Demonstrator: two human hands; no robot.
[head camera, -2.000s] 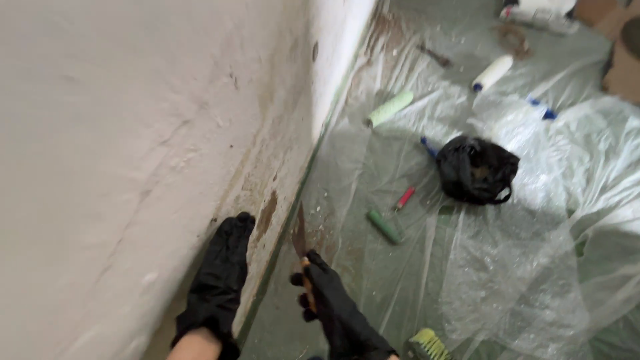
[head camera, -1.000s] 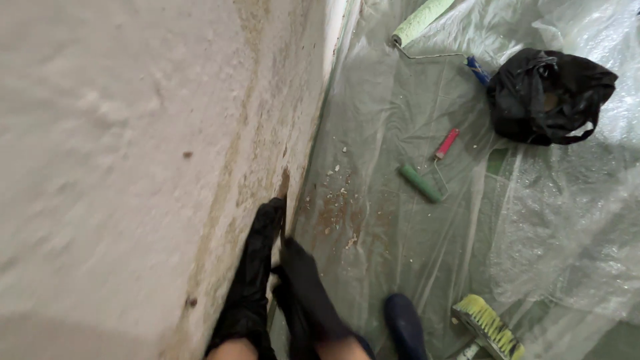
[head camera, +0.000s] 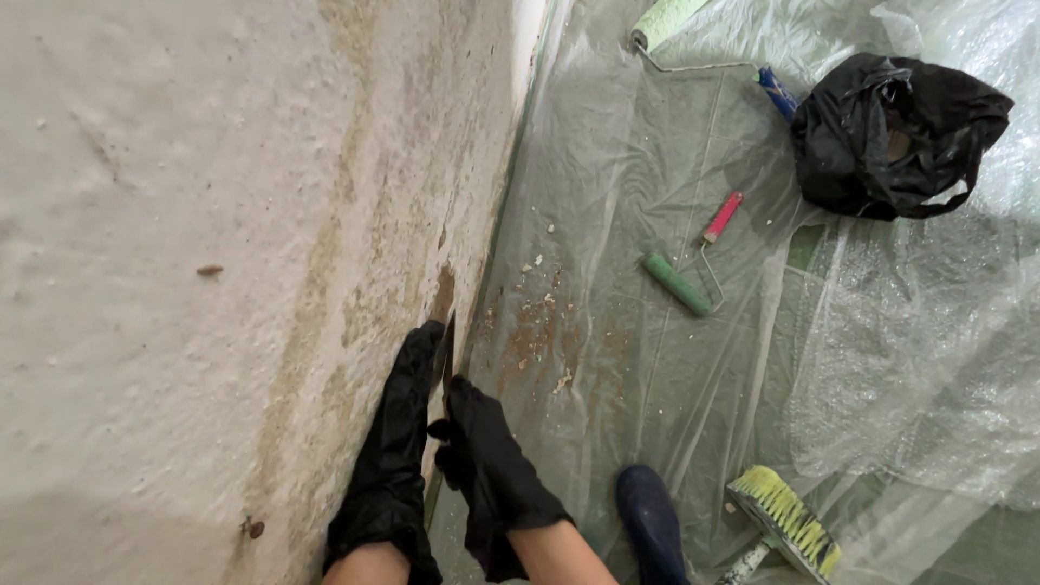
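Note:
My left hand (head camera: 390, 455), in a black glove, lies flat with its fingers along the lower part of the stained, peeling wall (head camera: 244, 244). Beside it my right hand (head camera: 491, 467), also black-gloved, is closed around a scraper with a thin dark blade (head camera: 448, 349); its handle is hidden in the fist. The blade stands nearly edge-on against the wall, by my left fingertips, just below a bare brown patch (head camera: 444, 294). Flakes and brown dust (head camera: 540, 329) lie on the plastic sheeting to the right of the hands.
Clear plastic sheeting (head camera: 617, 162) covers the floor. On it are a small green paint roller (head camera: 676, 284) with a red handle, a larger pale green roller (head camera: 666, 23), a black plastic bag (head camera: 894, 138) and a yellow-bristled brush (head camera: 784, 516). A dark blue boot (head camera: 647, 520) stands near my right arm.
Two seconds ago the right hand held the scraper away from the wall; now its blade is against it. The boot has come into view. The view has moved closer to the wall base.

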